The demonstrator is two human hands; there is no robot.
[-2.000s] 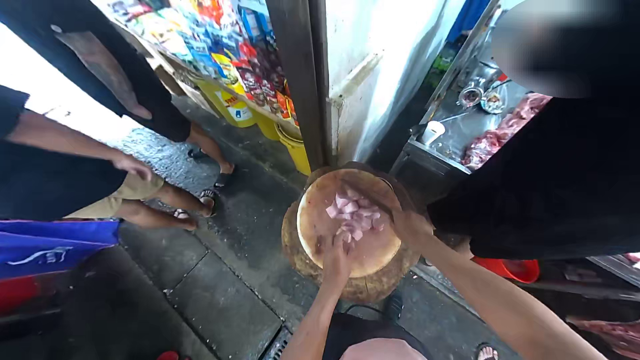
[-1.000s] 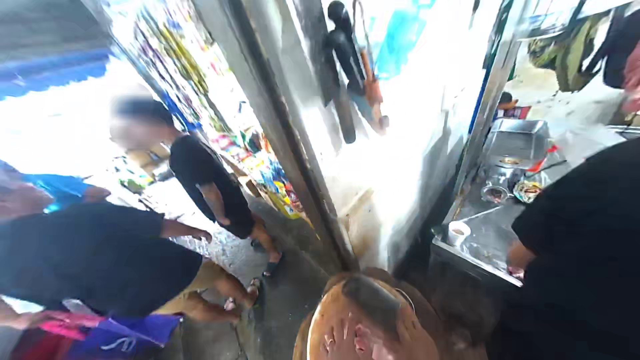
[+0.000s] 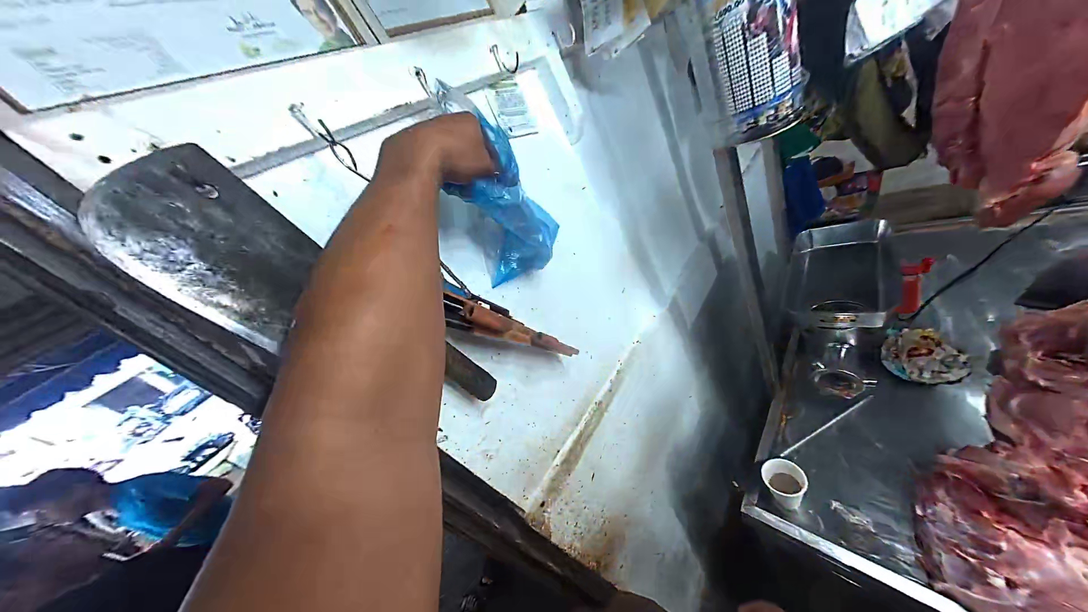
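Observation:
My left hand [image 3: 467, 149] is closed around the upper part of a blue plastic bag [image 3: 525, 234], which hangs by a metal hook on the white wall. My forearm rises from the lower left and hides part of a broad dark metal blade [image 3: 204, 229]. A dark rounded handle end [image 3: 472, 374] shows past the forearm. Beside it are brown wooden handles [image 3: 510, 327], which slant against the wall. I cannot make out my right hand; only small slivers of skin show at the bottom edge.
On the right, a metal counter [image 3: 841, 501] holds a white cup [image 3: 784, 483], a metal tray [image 3: 837, 268], a plate of scraps [image 3: 925, 355] and raw meat [image 3: 1011, 510]. More meat [image 3: 1003, 102] hangs above. A person in blue [image 3: 166, 506] is at lower left.
My left hand has moved from the meat pieces on the round chopping block up to the blue bag. The view has swung up to the wall, and the block is out of sight.

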